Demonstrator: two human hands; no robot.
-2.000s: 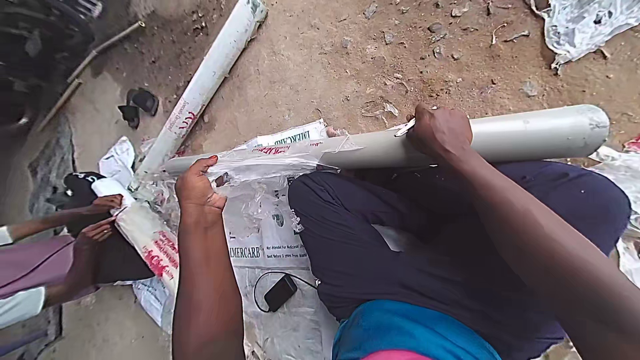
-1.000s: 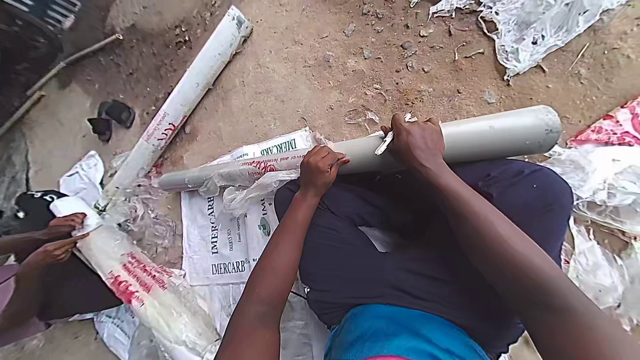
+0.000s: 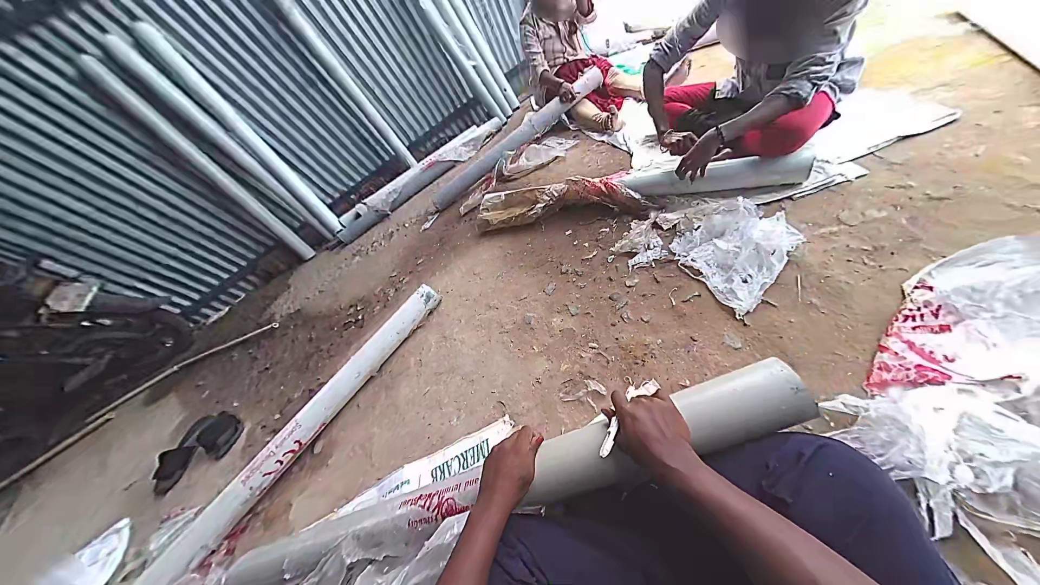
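Observation:
A grey plastic pipe (image 3: 743, 404) lies across my lap, its far end bare and its near part wrapped in clear plastic film (image 3: 366, 536) with red print. My left hand (image 3: 512, 467) is closed on the edge of that film at the pipe. Further along, my right hand (image 3: 650, 426) rests on top of the bare pipe with its fingers closed on a small strip of white material (image 3: 609, 435); whether the strip hides a tool cannot be told. Under the wrapped part lies a printed white sack (image 3: 406, 479).
Another wrapped pipe (image 3: 325, 406) lies on the ground at left, near dark sandals (image 3: 199, 447). Crumpled plastic film (image 3: 735, 252) lies ahead, with more at right (image 3: 942, 439). Two people sit with pipes beyond. Several pipes (image 3: 236, 130) lean on a corrugated metal wall.
The view has tilted up strongly. My left hand was apart from the film edge with its fingers spread two seconds ago and is now closed at the pipe, nearer my right hand.

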